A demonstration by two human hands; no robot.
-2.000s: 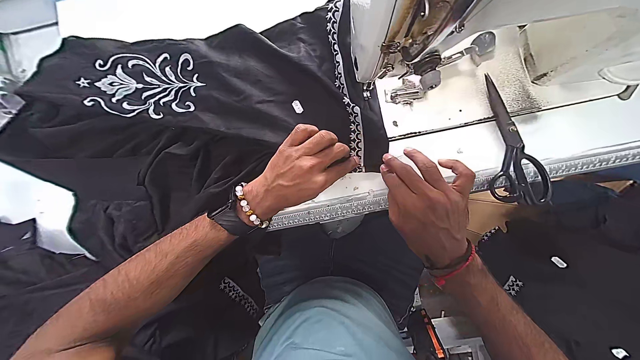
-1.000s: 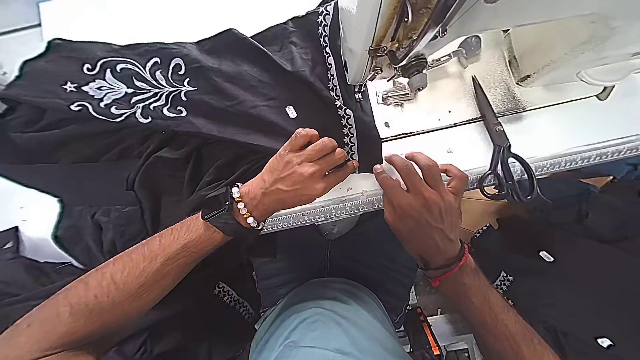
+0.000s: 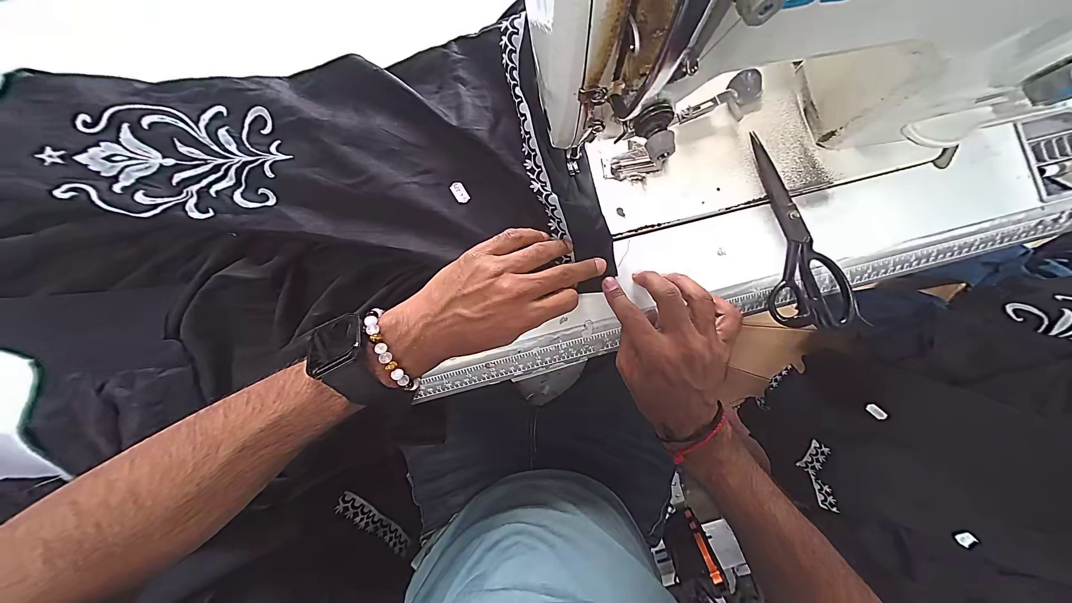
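Note:
Black fabric with white embroidery (image 3: 402, 167) spreads over the left of the sewing table, its patterned border running beside the machine's needle area. My left hand (image 3: 502, 301) lies on that border near the table's front edge, index finger stretched out along the hem, fingers somewhat apart. My right hand (image 3: 674, 343) rests at the table edge just right of it, a fingertip at the fabric's lower corner and the other fingers bent. Whether either hand pinches the cloth cannot be told. The presser foot (image 3: 574, 159) of the sewing machine (image 3: 561, 67) stands over the fabric's edge strip, above my hands.
Black-handled fabric scissors (image 3: 796, 243) lie on the table right of my right hand, handles over the front edge. A measuring tape strip (image 3: 519, 358) runs along that edge. More black embroidered fabric (image 3: 921, 452) lies at the lower right, below the table.
My left index finger has straightened toward the fabric's corner, and the left hand lies flatter on the cloth. My right hand stays close to the same corner.

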